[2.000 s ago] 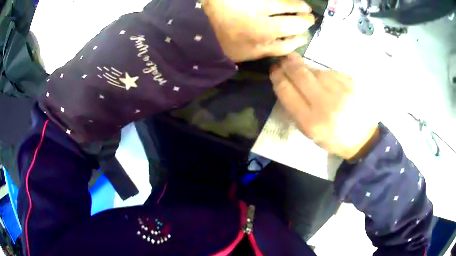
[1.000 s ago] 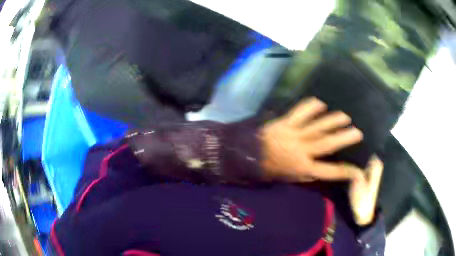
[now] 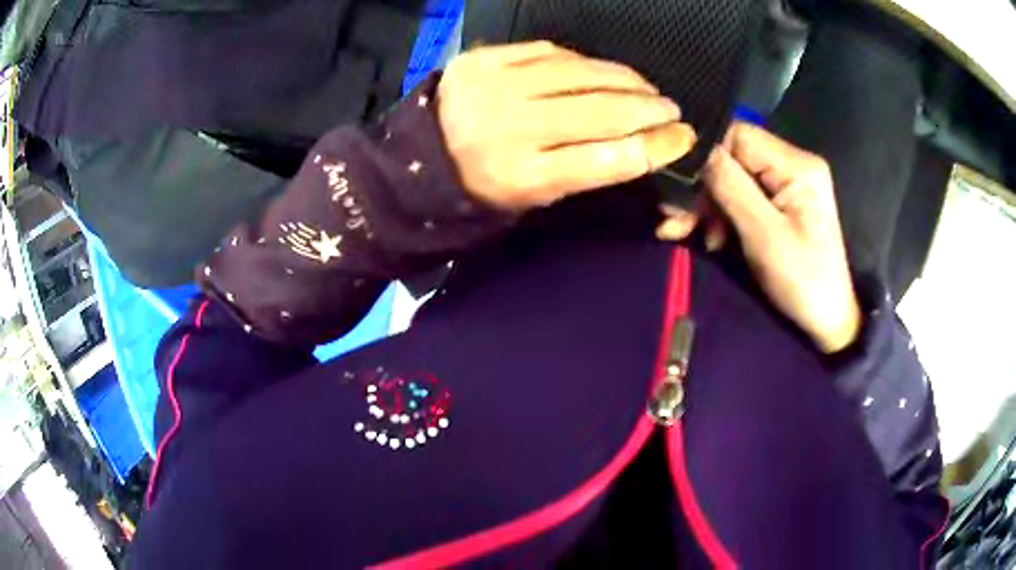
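Note:
A piece of black mesh fabric (image 3: 635, 45) lies in front of me at the top centre, its near corner close to my chest. My left hand (image 3: 557, 123) lies flat over its left side, fingers pointing right, fingertips at the near corner. My right hand (image 3: 769, 212) pinches the same corner from the right between thumb and fingers. A thin pale line shows along the edge between the two hands. The fabric's underside is hidden.
A large heap of black cloth (image 3: 245, 67) lies at the upper left. Blue plastic (image 3: 123, 334) shows below it at the left. More dark cloth (image 3: 858, 134) is right of the mesh. A pale surface (image 3: 975, 301) shows at the far right.
The view has shifted from the white table towards my lap. The camouflage side is out of sight and black mesh shows instead. Both hands have come together at the fabric's corner.

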